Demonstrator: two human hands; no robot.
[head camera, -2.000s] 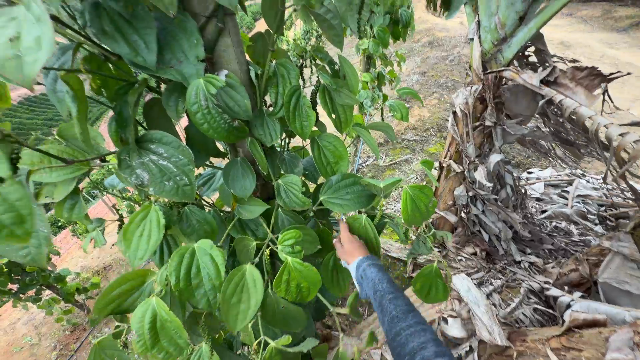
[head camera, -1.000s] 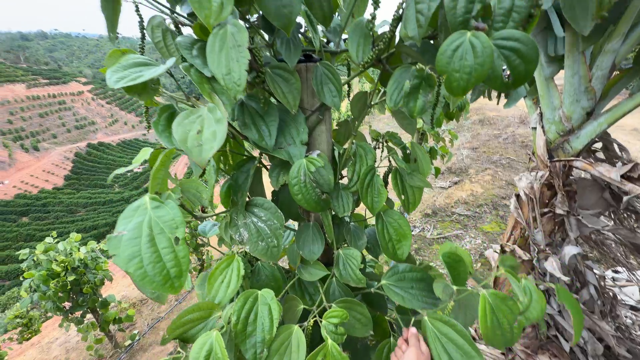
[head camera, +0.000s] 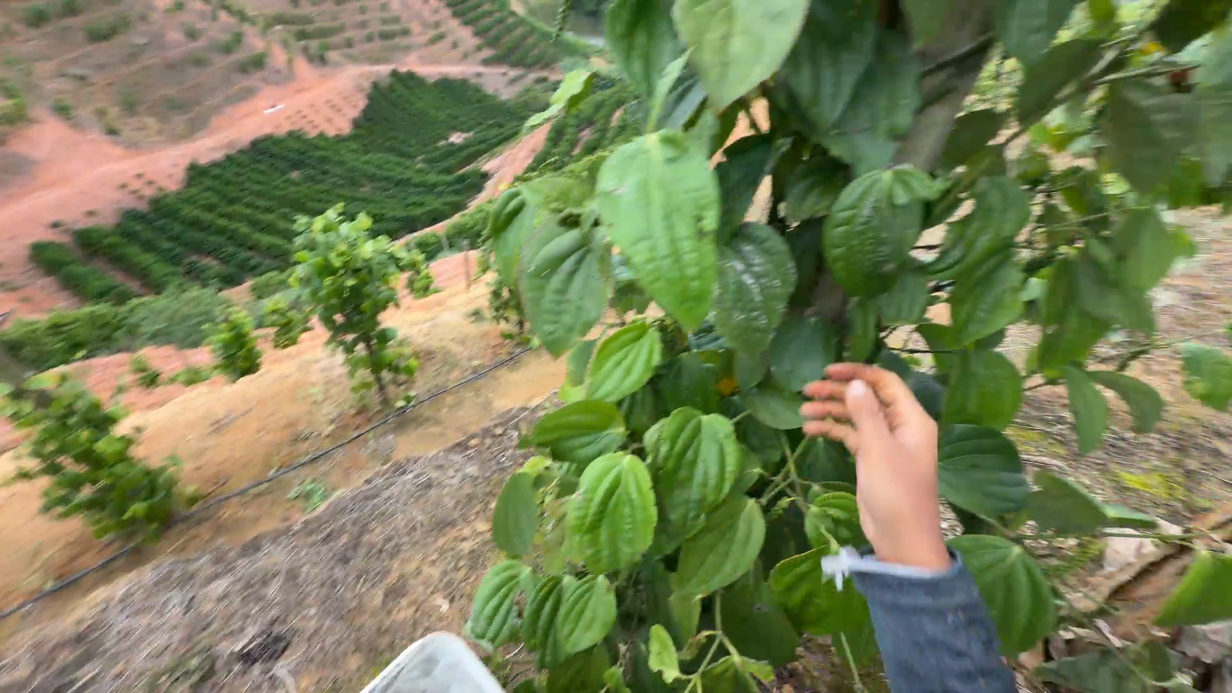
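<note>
My right hand (head camera: 890, 462), in a blue-grey sleeve with a pale cuff, is raised in front of the pepper vine (head camera: 659, 226). Its fingers are loosely bent and apart, and no object shows in them. Glossy ribbed leaves surround the fingertips; whether they touch one is unclear. The vine climbs a post (head camera: 948, 82), mostly hidden by foliage. At the bottom edge is part of a whitish, smooth object (head camera: 433, 666), perhaps a container, cut off by the frame. My left hand is out of view.
A thin black hose (head camera: 356, 438) runs across the sloping bare soil at left. Small leafy trees (head camera: 354, 298) grow beyond it. Farther down lie green crop rows (head camera: 318, 159) and reddish dirt tracks. Dry debris covers the ground at lower right.
The view has swung left and down. My right hand, at the lower leaves before, now shows whole with its fingers apart. The whitish object has come into view.
</note>
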